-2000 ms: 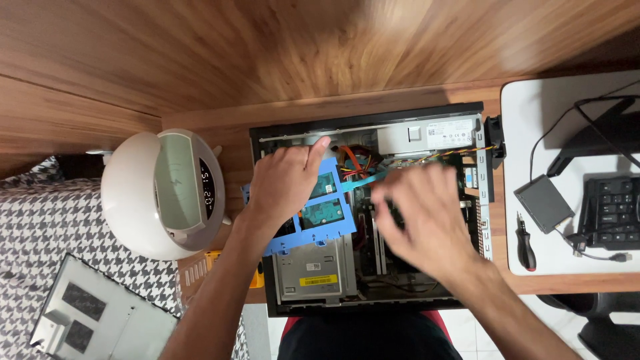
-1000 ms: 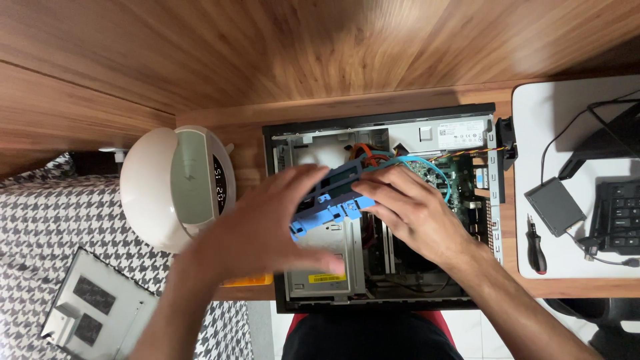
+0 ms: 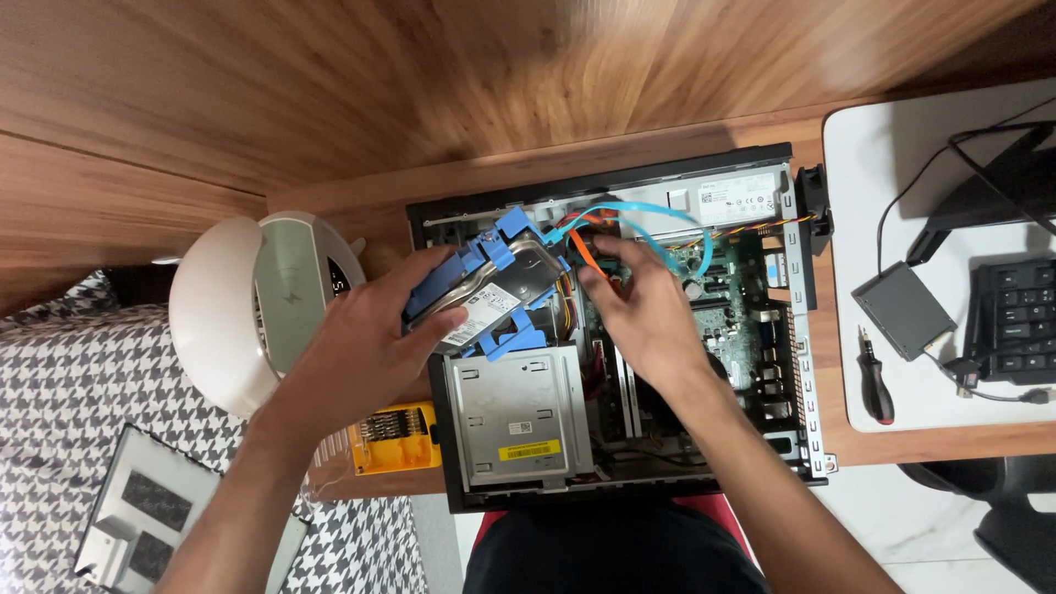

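My left hand (image 3: 375, 330) grips a hard drive (image 3: 485, 309) in a blue plastic caddy (image 3: 516, 332), tilted above the open desktop computer case (image 3: 450, 462). The drive's labelled face shows. My right hand (image 3: 648, 309) is beside an orange cable (image 3: 587, 254) to the right of the drive; its fingertips are partly hidden, so its hold is unclear. A light-blue flat cable (image 3: 652, 210) loops from the drive's end over the green motherboard (image 3: 738, 330). Below the caddy lies the metal optical drive (image 3: 516, 412) with a yellow label.
A white lamp-clock (image 3: 223, 318) and a yellow bit case (image 3: 396, 437) are left of the computer case. On the white board (image 3: 841, 190) at right are a screwdriver (image 3: 874, 379), a small dark box-shaped drive (image 3: 903, 309) and a black keyboard (image 3: 1015, 322). A metal side panel (image 3: 157, 503) lies lower left.
The blue caddy has turned over between my hands, and the labelled face of the drive now shows. My right hand has moved off the caddy to the orange cable.
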